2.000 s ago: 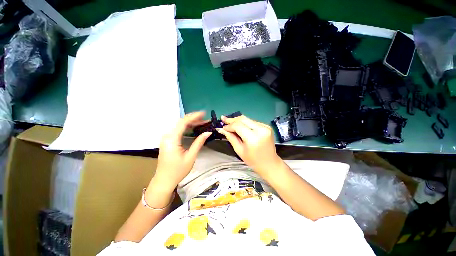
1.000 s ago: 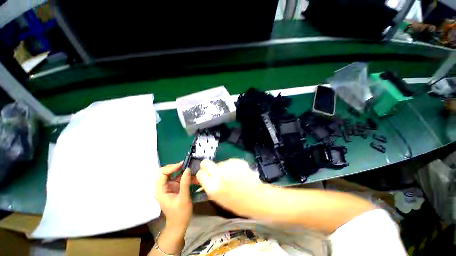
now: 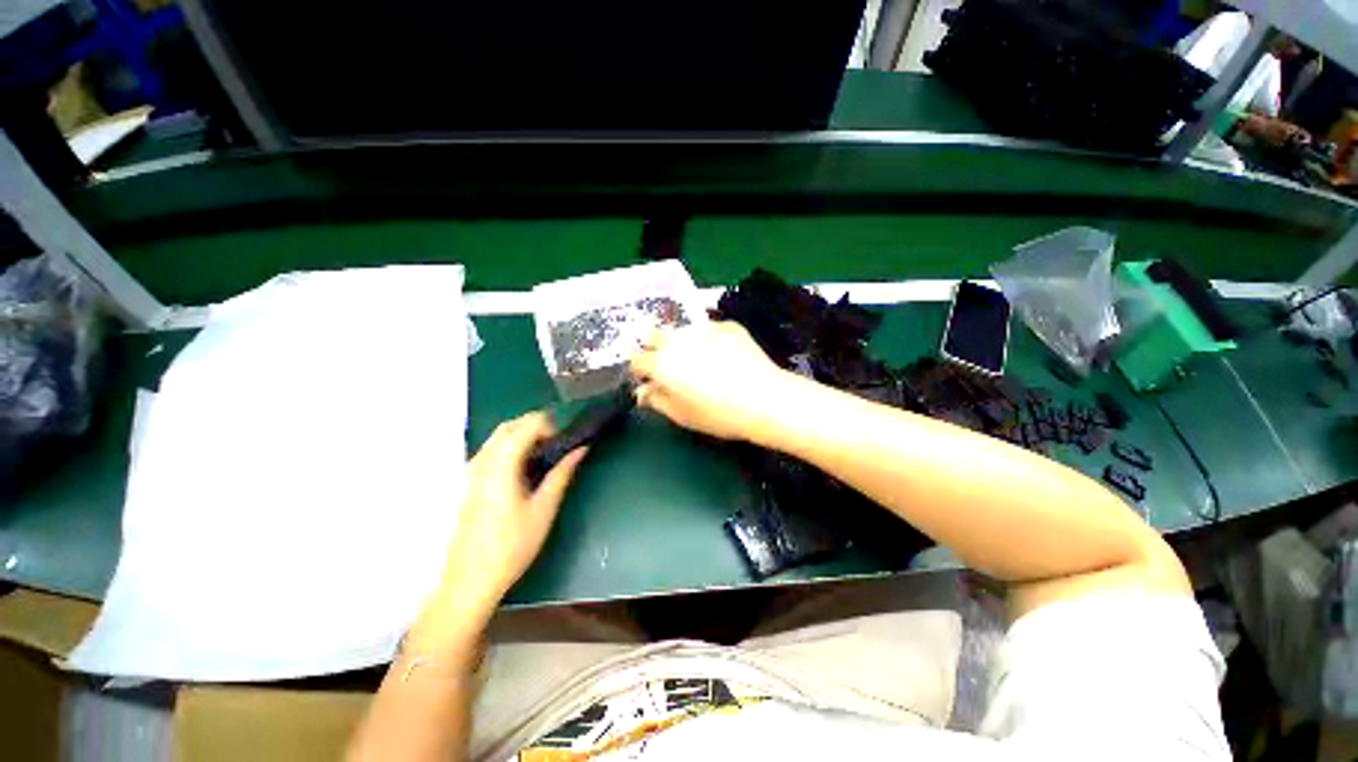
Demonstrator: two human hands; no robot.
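My left hand (image 3: 504,499) is shut on a black plastic housing (image 3: 575,435), held tilted above the green bench in front of the white box. My right hand (image 3: 697,381) is at the front right corner of the white box (image 3: 574,384), its fingertips close to the far end of the housing. Whether they grip anything is hidden. The box holds many tiny silvery-grey bits (image 3: 603,335). A heap of black housings (image 3: 804,320) lies right of the box, partly hidden by my right forearm.
A white sheet (image 3: 298,476) covers the left bench. Small black clips (image 3: 1127,482), a smartphone (image 3: 977,328), a clear bag (image 3: 1065,298) and a green block (image 3: 1169,331) lie right. A raised green shelf (image 3: 447,246) runs behind, with a small dark piece (image 3: 663,238) on it.
The view has tilted up from the lap to the bench. The housing has moved from above the bench's front edge towards the box. My right hand has moved up to the box corner.
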